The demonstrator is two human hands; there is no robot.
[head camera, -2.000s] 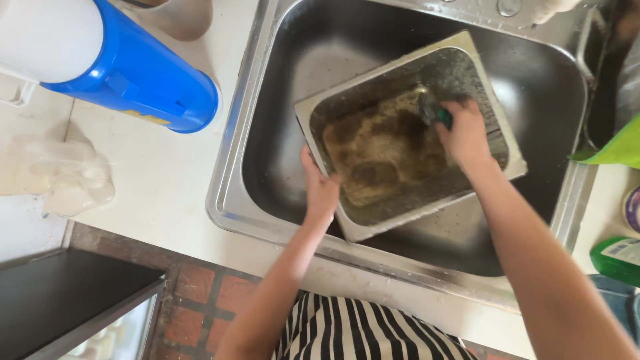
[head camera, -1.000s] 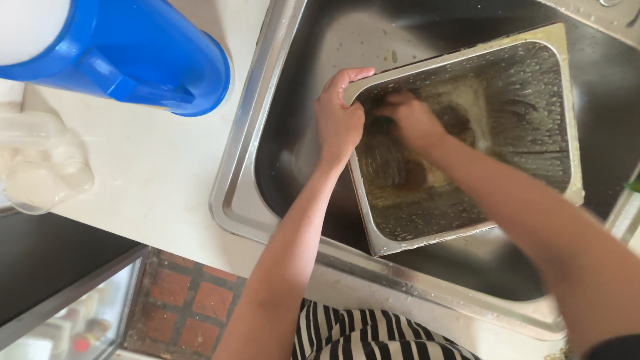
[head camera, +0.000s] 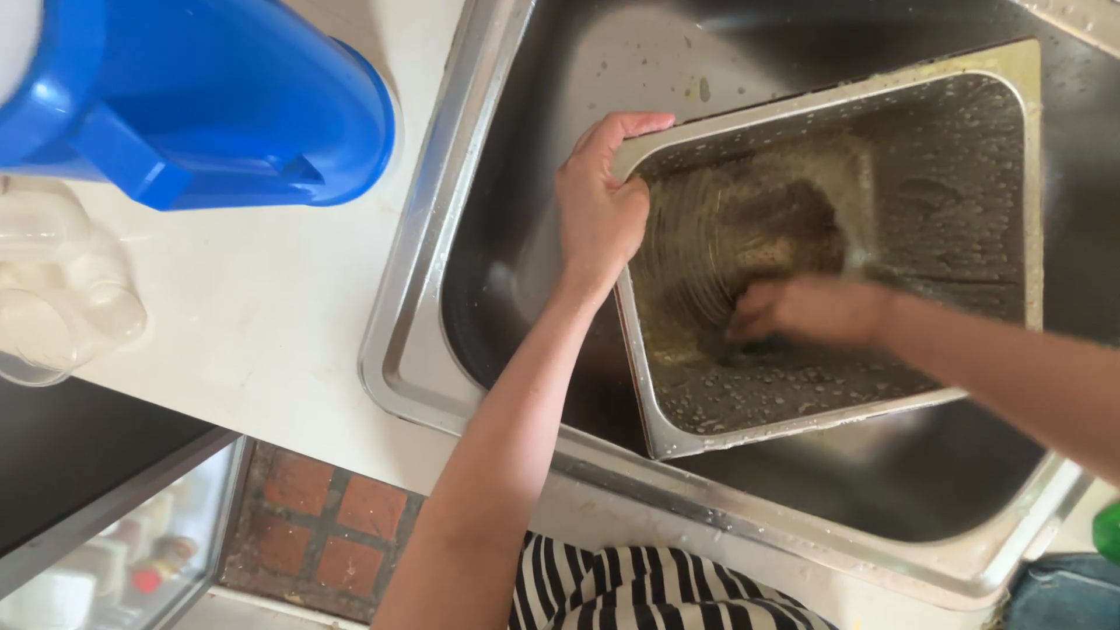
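Observation:
A rectangular stainless steel food pan (head camera: 1032, 201), wet and brown-stained inside, is tilted within the metal sink basin (head camera: 560, 289). My left hand (head camera: 604, 201) grips the pan's left upper corner, thumb over the rim. Inside the pan, near its lower left wall, is my right hand (head camera: 805, 311), blurred, fingers curled over a dark green scrubbing pad (head camera: 766, 346) that is mostly hidden beneath them. Curved streaks mark the pan's bottom beside the fingers.
A large blue plastic container (head camera: 254, 105) lies on the white counter (head camera: 262, 289) to the left, with clear plastic containers (head camera: 61, 289) below it. A glass-fronted cooler (head camera: 131, 542) stands at lower left. Something green (head camera: 1109, 532) is at the right edge.
My left hand has moved from the pan's lower left side to its upper left corner. The pan has turned and its inside faces me more. My right hand has moved lower within it since one second ago.

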